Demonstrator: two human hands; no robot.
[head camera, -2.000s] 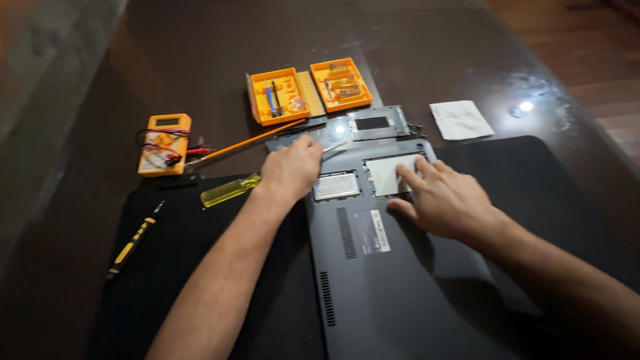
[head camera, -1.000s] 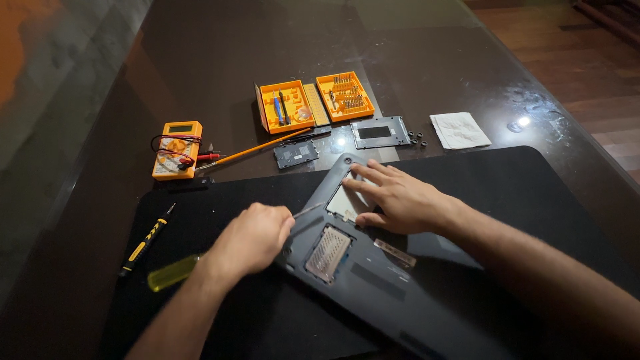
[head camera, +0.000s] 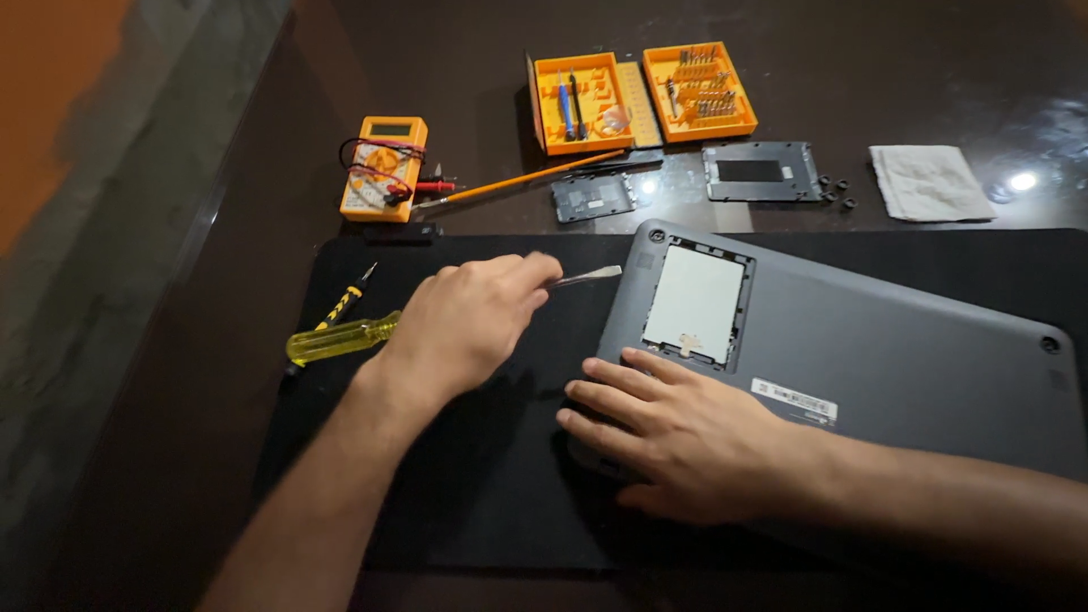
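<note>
A grey laptop (head camera: 892, 340) lies bottom side up on a black mat, turned at a slant. Its uncovered bay shows a pale rectangular drive (head camera: 697, 297). My right hand (head camera: 688, 425) rests with spread fingers on the laptop's left part, just below that bay, and hides what lies under it. My left hand (head camera: 476, 323) is closed around a flathead screwdriver (head camera: 344, 338) with a clear yellow handle. Its flat metal tip points right, a short way from the laptop's left edge, apart from it.
Behind the mat (head camera: 493, 527) lie a yellow multimeter (head camera: 384, 170), a paintbrush (head camera: 527, 177), an orange bit case (head camera: 701, 93), two dark covers (head camera: 593, 197) (head camera: 761, 172), small dark round parts (head camera: 837, 191) and a folded white cloth (head camera: 931, 183). A black-and-yellow precision screwdriver (head camera: 344, 306) lies on the mat's left.
The laptop has been turned from upright in view to lying slantwise across the mat. My right hand has moved from over the drive bay to below it. My left hand keeps the screwdriver.
</note>
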